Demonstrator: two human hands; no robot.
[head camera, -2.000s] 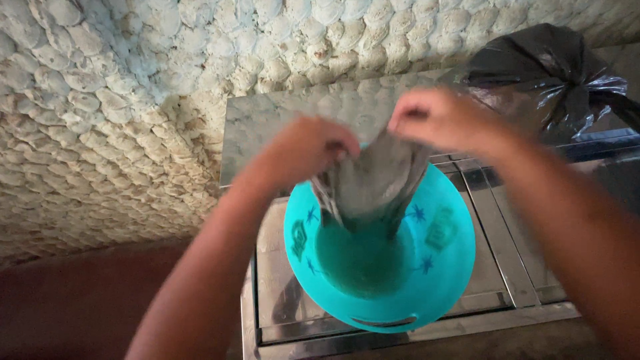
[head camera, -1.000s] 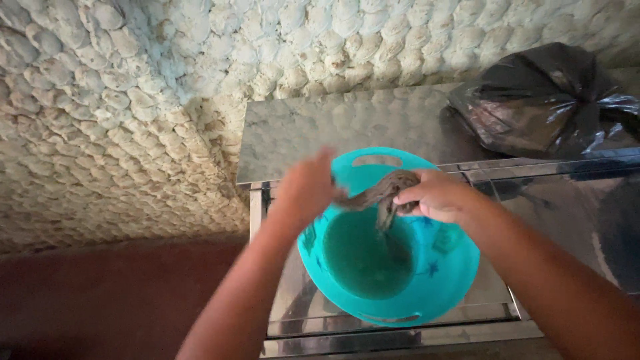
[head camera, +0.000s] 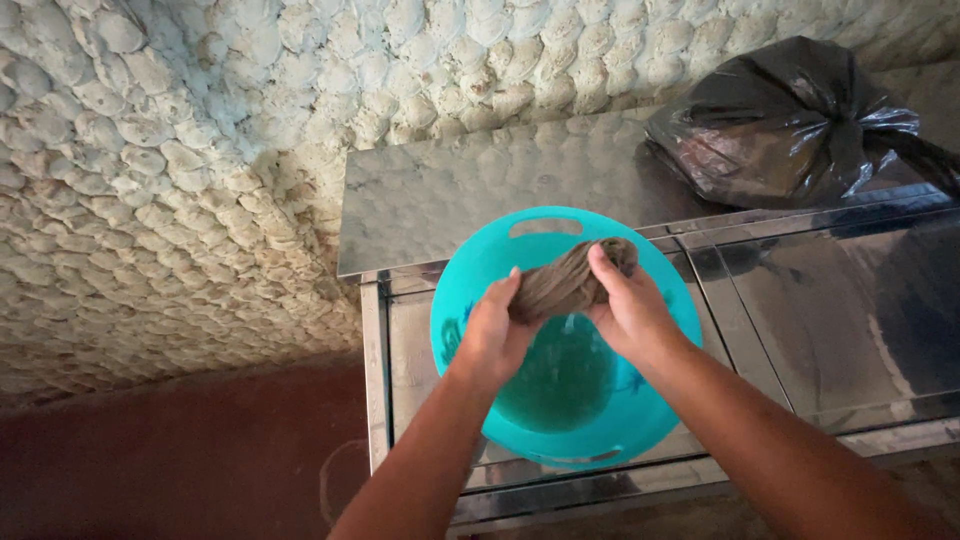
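Note:
A wet, bunched grey-brown cloth (head camera: 559, 285) is stretched between my two hands above a turquoise plastic basin (head camera: 480, 259). My left hand (head camera: 495, 322) grips its left end, and my right hand (head camera: 626, 300) grips the right end with the thumb on top. Murky greenish water (head camera: 562, 375) lies in the bottom of the basin, below the cloth. The basin has handle slots at its far and near rims and dark printed figures inside. Parts of its sides are hidden by my hands and forearms.
The basin stands on a metal-topped unit (head camera: 840, 315) with a raised shiny back ledge (head camera: 480, 187). A knotted black plastic bag (head camera: 787, 127) rests at the back right. Behind runs a rough, bumpy wall (head camera: 450, 67); a reddish floor (head camera: 187, 457) lies at the lower left.
The cloth hung spread open from both hands two seconds ago, then was a loose twisted strand. Now it is gathered into a compact bundle, with my hands lower and closer around it.

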